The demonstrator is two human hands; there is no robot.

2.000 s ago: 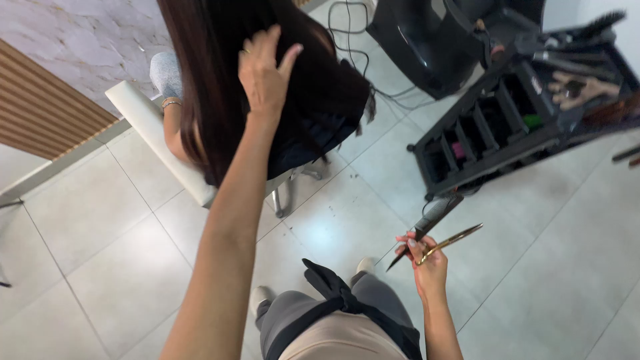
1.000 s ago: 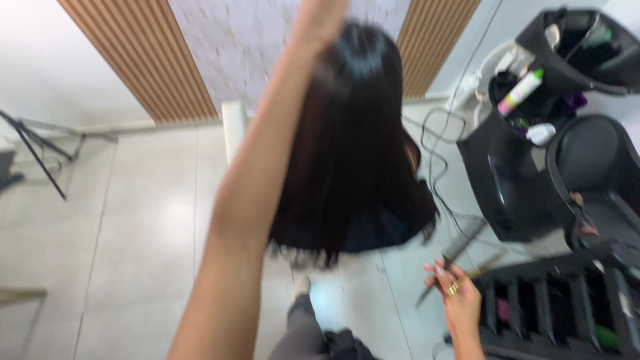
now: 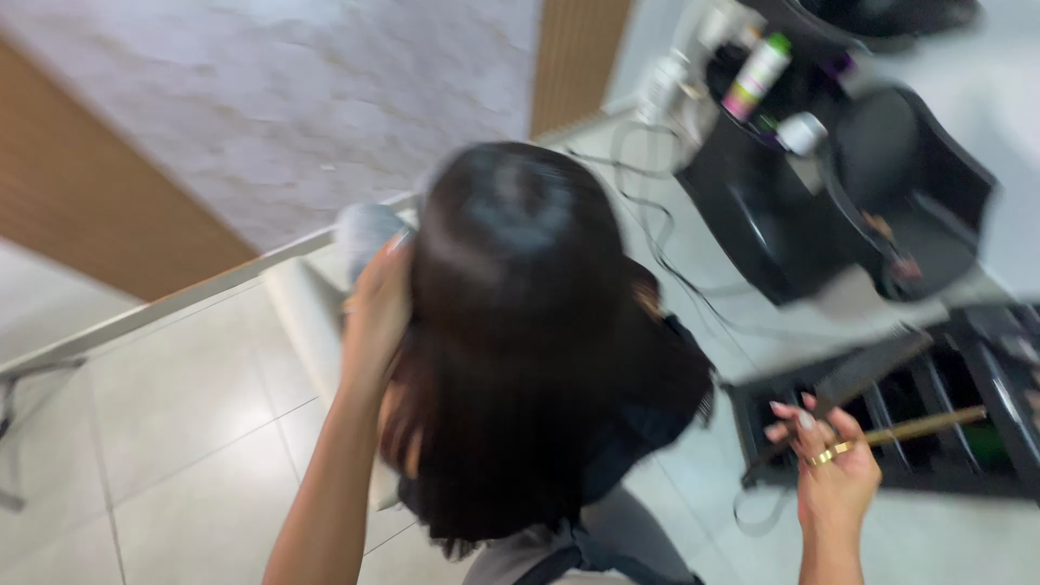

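A seated person with long, straight dark hair (image 3: pixel 520 341) is in front of me, seen from behind and above. My left hand (image 3: pixel 380 305) lies against the left side of the hair near the head; its fingertips are partly hidden, and I cannot tell whether any strands are held. Off to the right, my right hand (image 3: pixel 833 455) holds a dark comb (image 3: pixel 869 366) with a thin tail, along with a gold-coloured tool (image 3: pixel 926 426), possibly hair scissors, whose shape is blurred. The right hand is apart from the hair.
A black salon trolley (image 3: pixel 886 479) stands below my right hand. Behind it are black wash basins (image 3: pixel 756 219), a bottle with a green cap (image 3: pixel 757 77) and a white container (image 3: pixel 801 133). Cables (image 3: pixel 666 260) lie on the tiled floor. The white chair (image 3: pixel 305 317) borders the wall side.
My left hand, above the top of the head one second ago, is now lower, at the hair's left side. My right hand keeps the comb and gold-coloured tool. The view has shifted strongly.
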